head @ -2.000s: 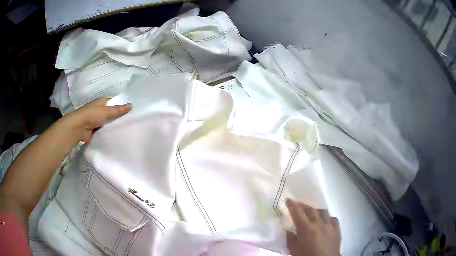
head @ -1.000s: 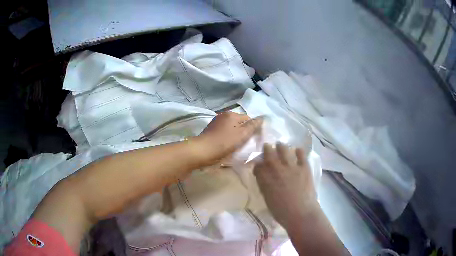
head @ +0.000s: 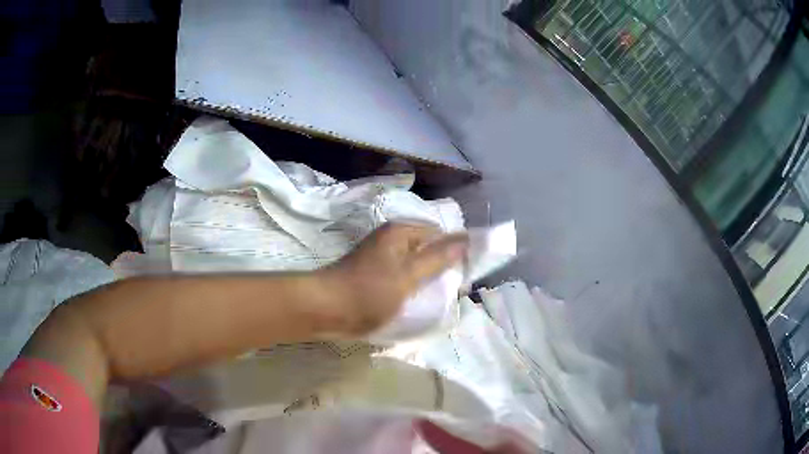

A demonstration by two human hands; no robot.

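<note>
My left hand [head: 390, 275] reaches across the middle of the view, blurred, with white cloth gripped between thumb and fingers. A white cloth end [head: 492, 248] sticks out to the right past the fingertips. White garment pieces [head: 239, 230] with thin dark stitch lines lie heaped behind and left of the hand. More white cloth [head: 550, 363] lies to the right. A blurred, pale beige-lit part of the garment [head: 346, 386] is below my forearm. My right hand is not in view.
A pale board or tabletop [head: 284, 71] with a rough edge is at the top. A grey wall-like surface [head: 585, 177] curves down the right side. Behind it is a window-like area with a dark frame [head: 701, 204]. More white cloth [head: 44, 275] is at far left.
The view has turned, showing more of the window-like area. My left hand, earlier on the near garment, is now over the heap with cloth. My right hand has left the picture.
</note>
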